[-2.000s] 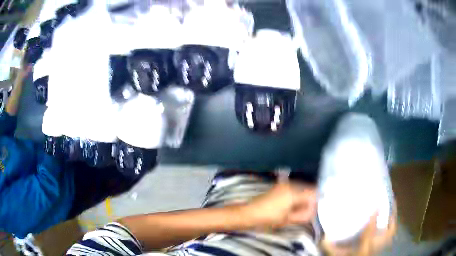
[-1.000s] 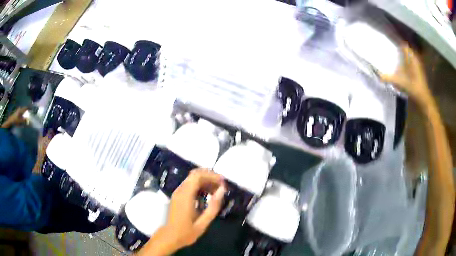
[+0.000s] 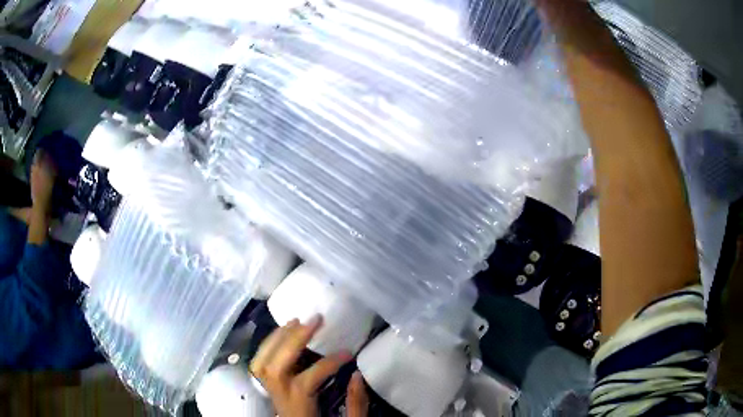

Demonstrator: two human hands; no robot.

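My left hand [image 3: 305,376] is at the bottom centre, fingers apart, over the black front of a white dome camera [image 3: 322,305]. I cannot tell if it touches the camera; no grip shows. My right forearm reaches up the right side and the hand is cut off by the top edge. A large clear air-column bag [image 3: 350,187] lies slanted over the cameras in the middle. Another ribbed clear bag [image 3: 159,301] lies at lower left. A second white dome camera [image 3: 415,366] is right of my left hand.
Several cameras [image 3: 167,85] stand in a row at upper left. Two more black camera fronts [image 3: 521,248] show at right. Parts of the dark green mat [image 3: 517,330] show between things. A person in blue [image 3: 41,301] is at the left edge. More clear bags [image 3: 652,69] are at upper right.
The large ribbed bag now covers the middle cameras. My right hand has gone out past the top edge, its forearm nearer. My left hand stays low in the picture, fingers more spread.
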